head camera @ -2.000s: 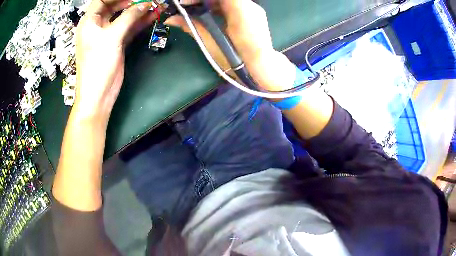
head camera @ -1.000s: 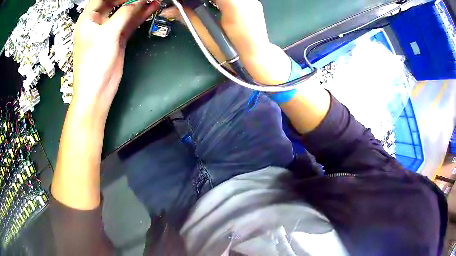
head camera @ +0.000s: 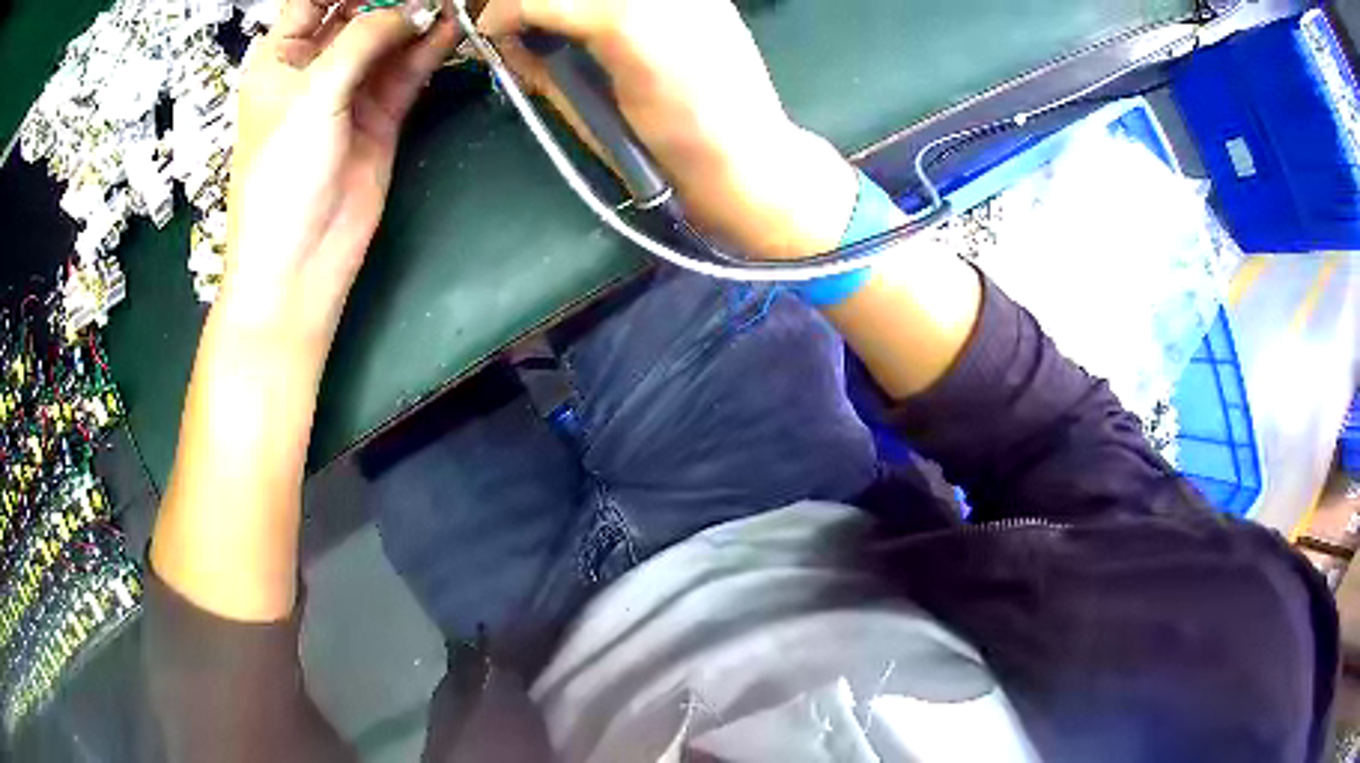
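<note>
My right hand (head camera: 656, 105), with a blue wrist band (head camera: 858, 246), is closed around the dark soldering iron (head camera: 597, 119). The iron's pale cord (head camera: 641, 228) loops back over my wrist. My left hand (head camera: 321, 127) is at the top edge, its fingers pinched on a small white part (head camera: 422, 14) with a bit of green wire beside it. Both hands' fingers are close together and partly cut off by the top edge. The iron's tip is not clearly seen. The circuit board is mostly hidden by the fingers.
Loose white housings (head camera: 127, 127) are piled on the green mat (head camera: 448, 283) at the left. Rows of boards with wires (head camera: 60, 507) lie at the far left. A blue tote (head camera: 1231, 403) with whitish contents stands at the right, another blue bin (head camera: 1283, 149) behind it.
My right hand and the iron have moved left, closer to my left fingers. The small board that hung below the fingers is now mostly out of sight.
</note>
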